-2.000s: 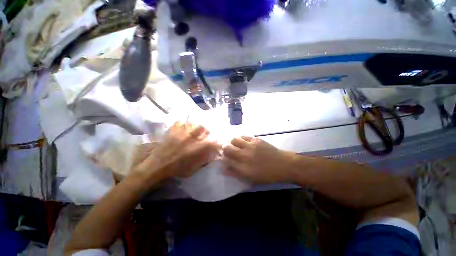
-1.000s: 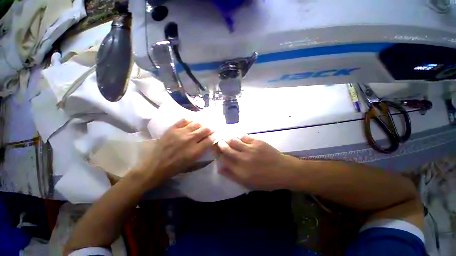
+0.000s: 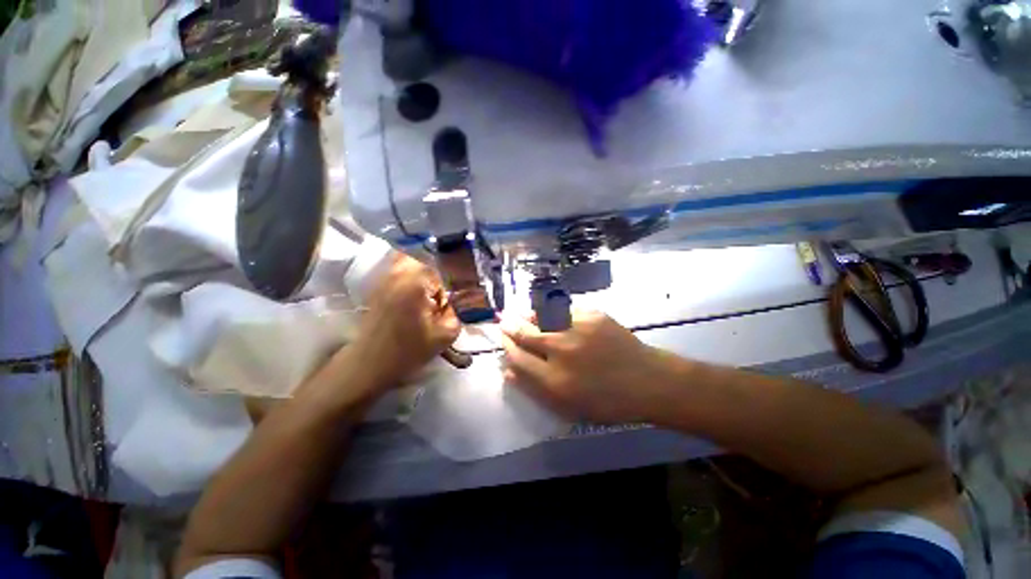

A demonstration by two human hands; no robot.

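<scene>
A white fabric piece (image 3: 486, 413) lies below the presser foot area of the white sewing machine (image 3: 791, 102) and hangs towards the table's front edge. My left hand (image 3: 396, 322) is curled just left of the needle area; a small dark curved thing (image 3: 456, 356) shows under its fingers, too unclear to name. My right hand (image 3: 582, 362) is right of the needle area, its thumb and fingertips closed on the white piece's upper edge. Glare and the machine's metal parts hide the stitching point.
Cream cloth (image 3: 243, 334) is bunched left of my left hand. A grey oval handle (image 3: 280, 204) hangs left of the machine head. Purple fluffy cover (image 3: 565, 45) is on top. Shears (image 3: 871, 311), a thin pen-like thing (image 3: 809, 262) and a dark red handle (image 3: 941, 262) lie at right.
My left hand has drawn back slightly from the needle area and curled; the small dark thing now shows under it. My right hand stays at the cloth. The view has shifted, showing more purple cover.
</scene>
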